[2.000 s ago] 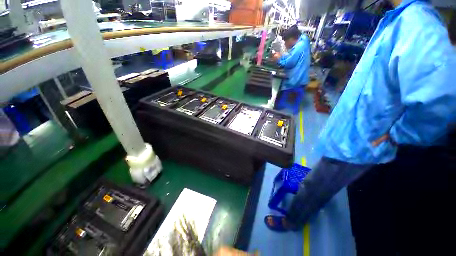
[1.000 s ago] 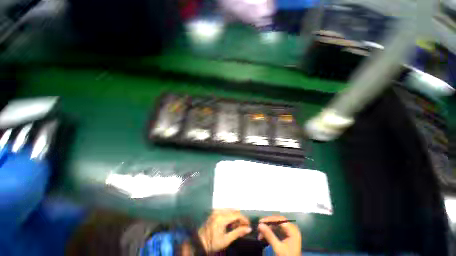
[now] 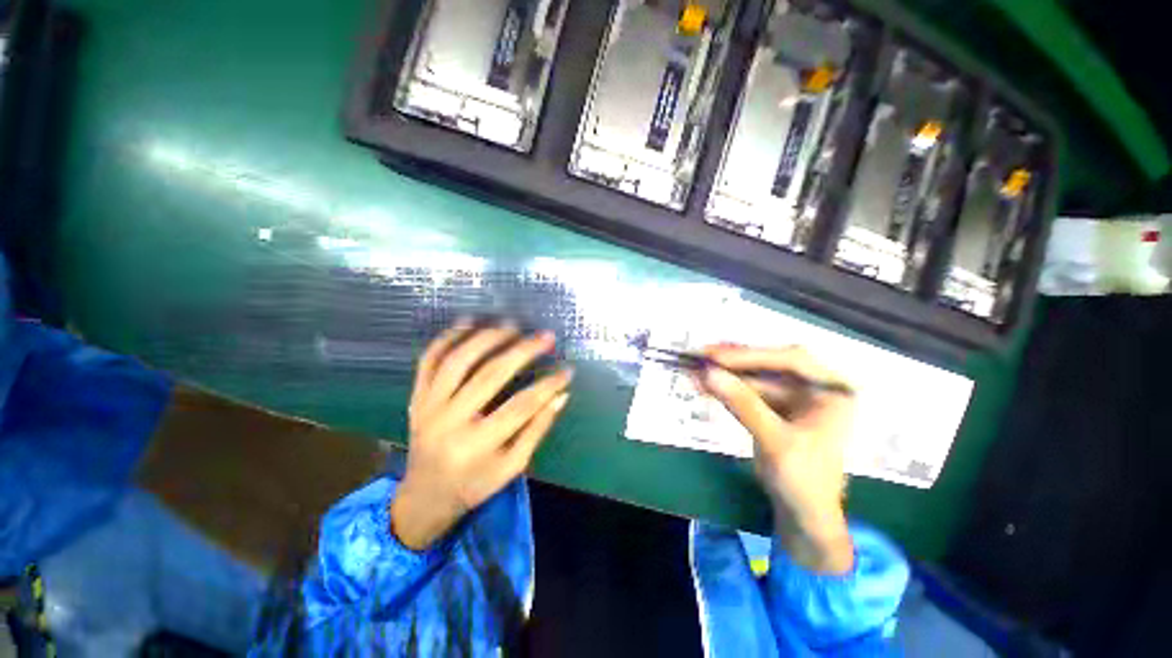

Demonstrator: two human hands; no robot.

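My right hand holds dark tweezers over the left part of the white release liner sheet; their tip points left, near the sheet's upper left edge. No adhesive piece can be made out at the tip. My left hand is open, palm down, fingers spread and slightly blurred, left of the sheet. It is over the edge of a shiny clear film on the green mat. Behind lies the black foam tray with several open phones in a row, orange tabs at their upper parts.
The green bench mat ends in a front edge just below my hands. A white post base stands right of the tray. Another person's blue sleeve is at the far left. A dark area lies at the right.
The view has swung from the aisle down to the bench and moved closer. My hands, near each other one second ago, are now apart, with the tweezers over the sheet.
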